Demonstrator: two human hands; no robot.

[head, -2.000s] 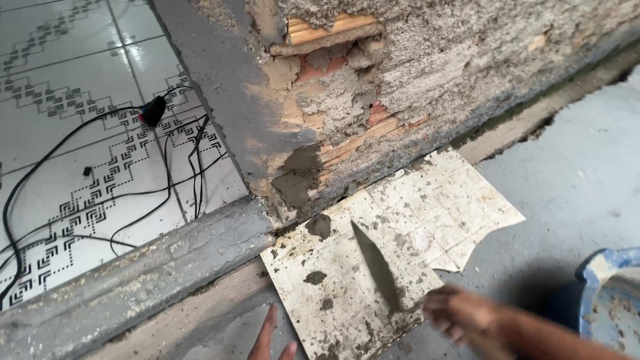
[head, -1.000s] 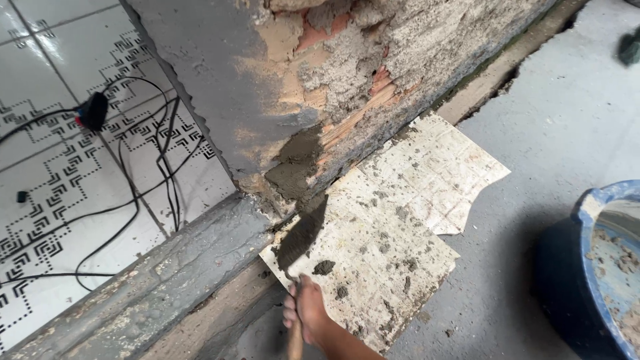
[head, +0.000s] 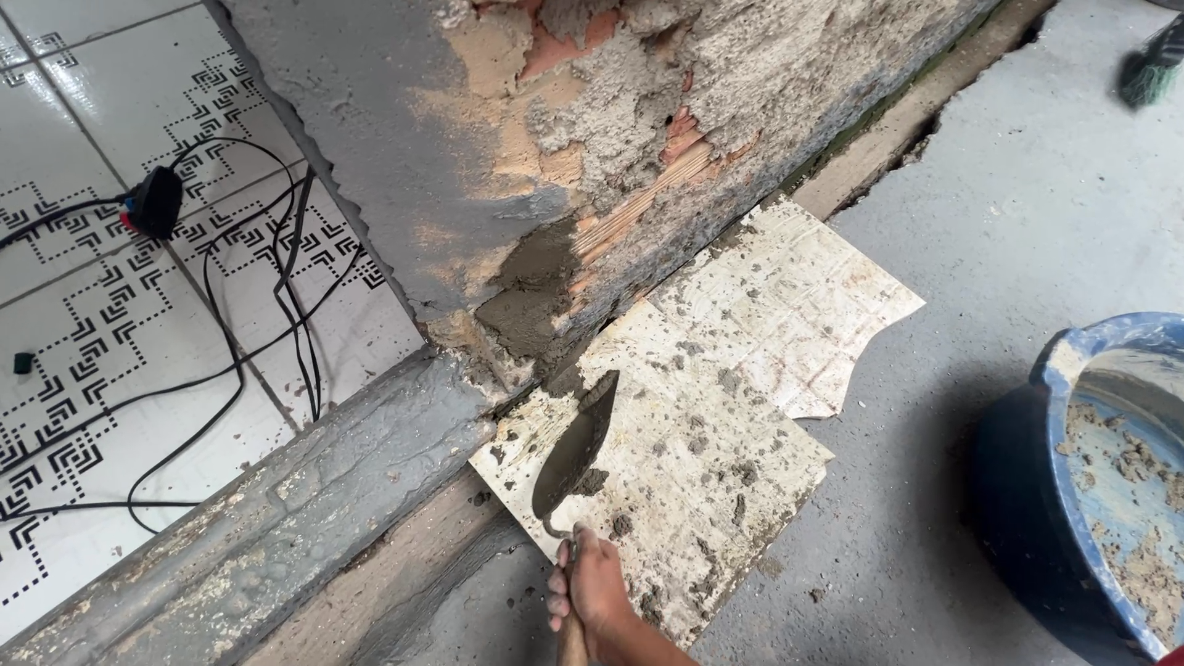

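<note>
My right hand (head: 592,583) is closed around the wooden handle of a pointed masonry trowel (head: 575,453). The blade lies low over a mortar-spattered pale board (head: 684,462), its tip toward the foot of the wall corner. Dark wet mortar (head: 527,301) clings to the lower corner of the wall (head: 629,166), beside exposed ridged brick (head: 638,208). A little mortar sits at the board's edge near the blade tip. My left hand is out of the picture.
A blue tub (head: 1017,481) with mortar inside stands at the right. Black cables (head: 231,342) and a plug (head: 155,202) lie on patterned floor tiles at the left, beyond a raised grey sill (head: 305,518). A green-bristled brush (head: 1147,79) is at the top right.
The trowel has moved left from the middle of the board toward the wall corner, then turned its tip toward the wall. My left hand, at the bottom edge two seconds ago, has left the view.
</note>
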